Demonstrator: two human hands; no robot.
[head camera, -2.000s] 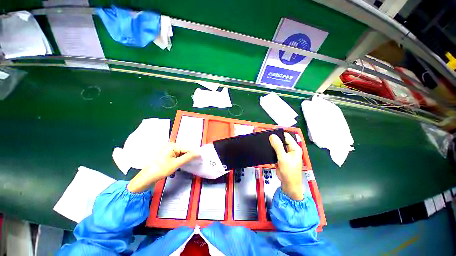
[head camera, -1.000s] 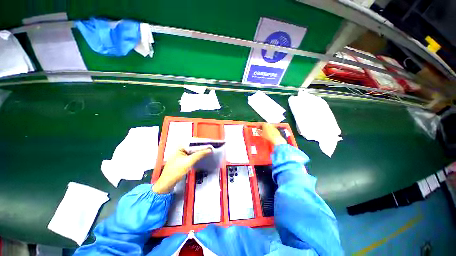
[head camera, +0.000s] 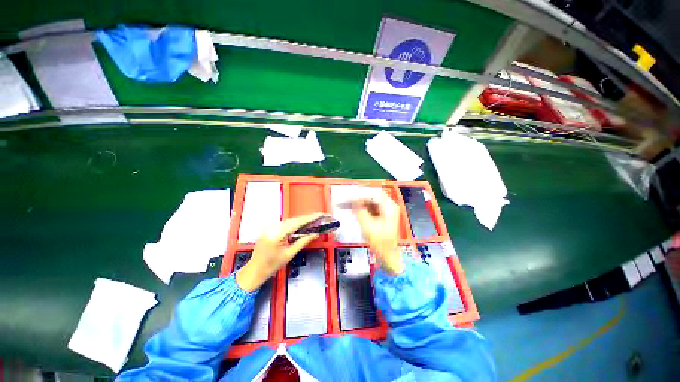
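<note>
My left hand grips a smartphone, seen nearly edge-on with a dark face, above the red-orange phone tray. My right hand is just right of it, blurred, fingers bent together over the tray; whether it holds something small is unclear. In the tray's far row, white covered phones fill the first and third slots, the second is bare red, and a dark phone lies at the right end. The near row holds phones with camera dots. The right hand hides part of the fourth far slot.
Loose white sleeves lie left of the tray, with another white pile nearer me. White scraps and a white bag lie beyond it. A green partition with rails and a blue-and-white notice stands behind.
The phone and white sleeve were spread between both hands; the phone is now in my left hand. My right hand has moved left from the tray's far right slots towards the phone.
</note>
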